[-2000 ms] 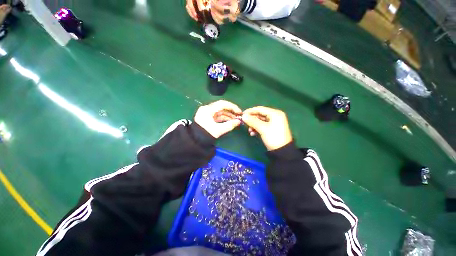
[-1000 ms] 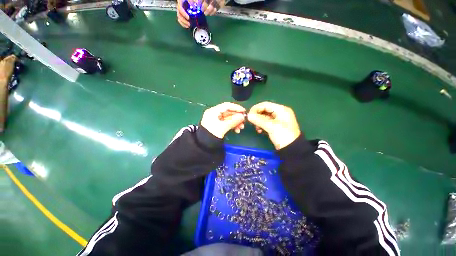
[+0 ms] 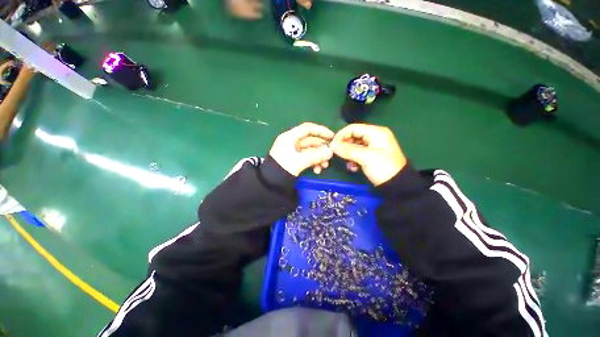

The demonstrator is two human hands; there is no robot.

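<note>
My left hand (image 3: 304, 149) and my right hand (image 3: 370, 153) are bare and meet at the fingertips above the far edge of the blue tray (image 3: 271, 276). The fingers of both are pinched together around something tiny, perhaps a metal ring, mostly hidden by the fingertips. Many small silvery rings (image 3: 329, 253) lie loose in the tray. A black cylindrical unit (image 3: 358, 105) with a multicoloured top stands just beyond my right hand, not touched.
Another black unit (image 3: 534, 105) stands at the right, and one with a pink light (image 3: 125, 70) at the left. Another person's blurred hand (image 3: 246, 8) is near a wheeled unit (image 3: 289, 24) at the top. A pale post (image 3: 49, 59) juts in at upper left.
The black units in the middle and at the right have shifted rightward in view. The other person's hand has come off the wheeled unit's left side. My hands stay pinched together.
</note>
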